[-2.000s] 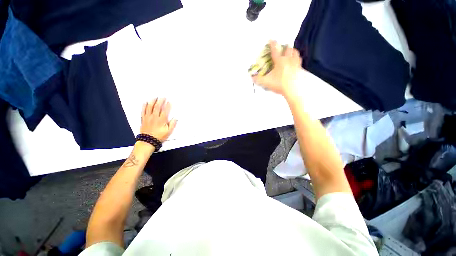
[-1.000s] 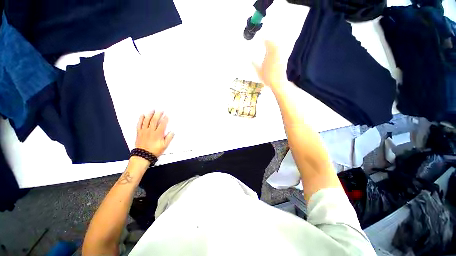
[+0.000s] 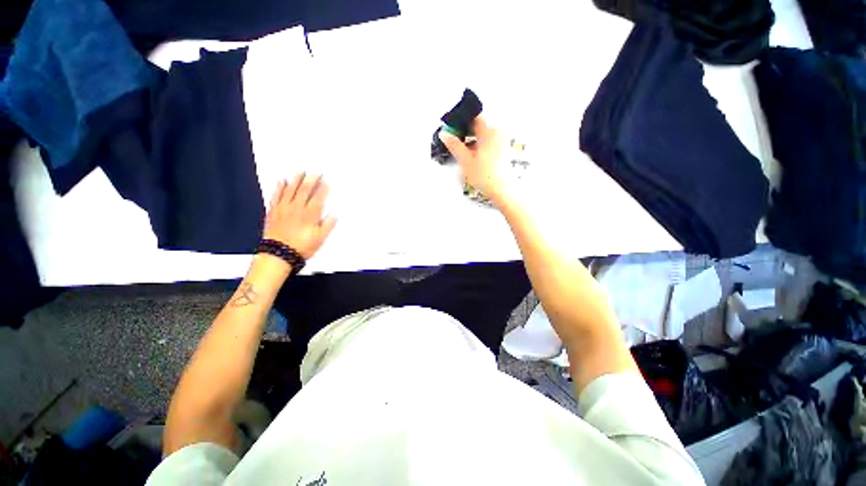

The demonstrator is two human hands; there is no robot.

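My left hand (image 3: 299,220) lies flat with fingers spread on the white template (image 3: 380,204), near the table's front edge. The template blends into the white table; its left part covers a dark navy denim workpiece (image 3: 204,157). My right hand (image 3: 482,159) grips the black marking tool (image 3: 460,121) with a green band, held over the template. The yellow-and-dark block (image 3: 478,196) lies partly hidden under my right hand and wrist.
A folded navy pile (image 3: 669,142) is at the right end of the table (image 3: 90,256). Mid-blue denim (image 3: 76,76) lies at far left, with navy cloth at the back. Dark garments (image 3: 817,161), pale scraps (image 3: 698,292) and dark bags are at right.
My right hand first put the block down on the template, then took hold of the marking tool and brought it nearer. My left hand stays flat on the template.
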